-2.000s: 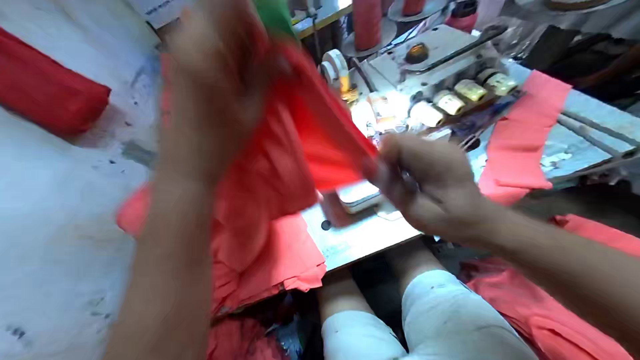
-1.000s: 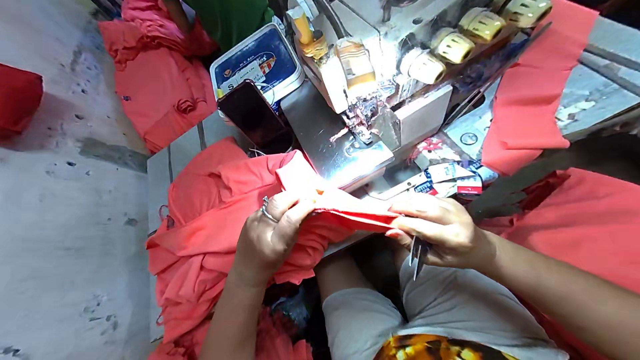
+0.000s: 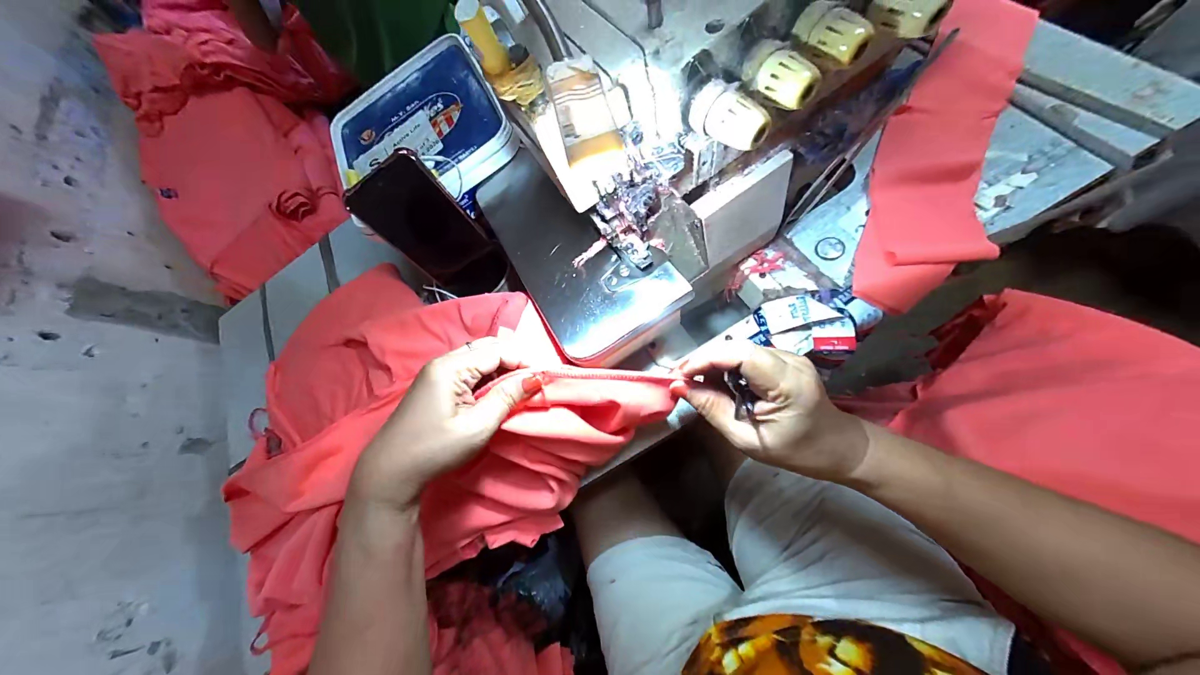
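Both my hands hold a coral knit garment (image 3: pixel 356 384) in front of a lit overlock sewing machine (image 3: pixel 647 178). My left hand (image 3: pixel 450 412) pinches its seamed edge between thumb and fingers. At the other end of the stretched edge, my right hand (image 3: pixel 769 408) pinches the cloth and also keeps a small dark metal tool (image 3: pixel 741 394), perhaps thread snips, within its fingers. The seam lies just below the machine's shiny metal plate (image 3: pixel 581 272). The rest of the garment spreads over the table to the left and hangs past its edge.
Behind the garment, a dark smartphone (image 3: pixel 422 220) leans by a white plastic tub with a blue lid (image 3: pixel 412 108). Coral strips (image 3: pixel 947 141) lie right of the machine, with more coral cloth (image 3: pixel 1059 403) below. Another coral pile (image 3: pixel 234 169) lies upper left, beside a person in green (image 3: pixel 356 37).
Two seconds ago my hands were raised and apart with the cloth. Since one second ago, the edge between them has been drawn into a straight line, and the tool sits more within my right fingers.
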